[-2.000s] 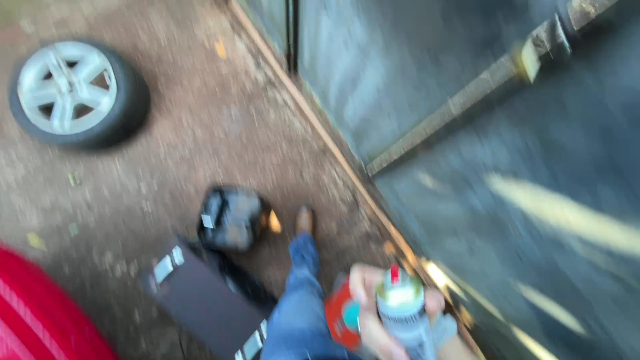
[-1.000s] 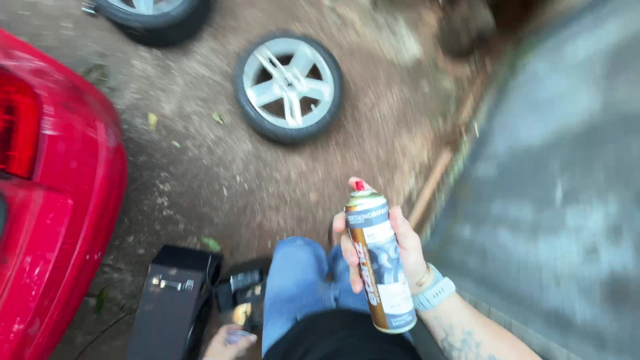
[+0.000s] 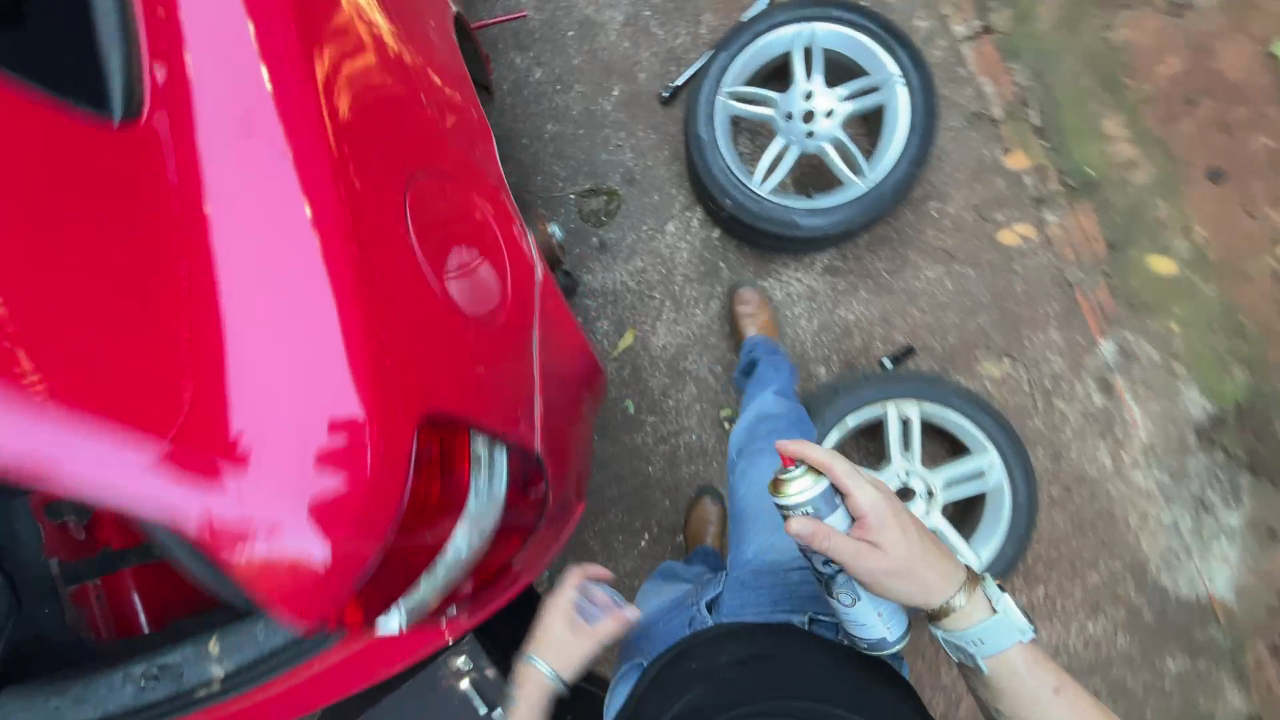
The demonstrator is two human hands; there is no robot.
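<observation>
My right hand [image 3: 880,535] is closed around an aerosol spray can [image 3: 868,612], its index finger at the red nozzle. The can tilts, its top toward the upper left. My left hand [image 3: 575,625], blurred, has a clear plastic cap [image 3: 600,602] between its fingers, near the rear corner of a red car [image 3: 330,250]. Beyond the right hand lies a wheel with a silver alloy rim [image 3: 965,478], partly behind my leg and hand. A second alloy wheel [image 3: 808,115] lies flat farther ahead.
The car's tail light [image 3: 460,520] and bumper stand to the left. A metal bar [image 3: 690,75] lies against the far wheel, and a small black socket-like piece [image 3: 897,357] lies by the near one. A black case [image 3: 440,685] is at the bottom, beside my legs.
The view has swung toward the car and wheels. The spray can stays in my right hand. My left hand has come up from low near the black case.
</observation>
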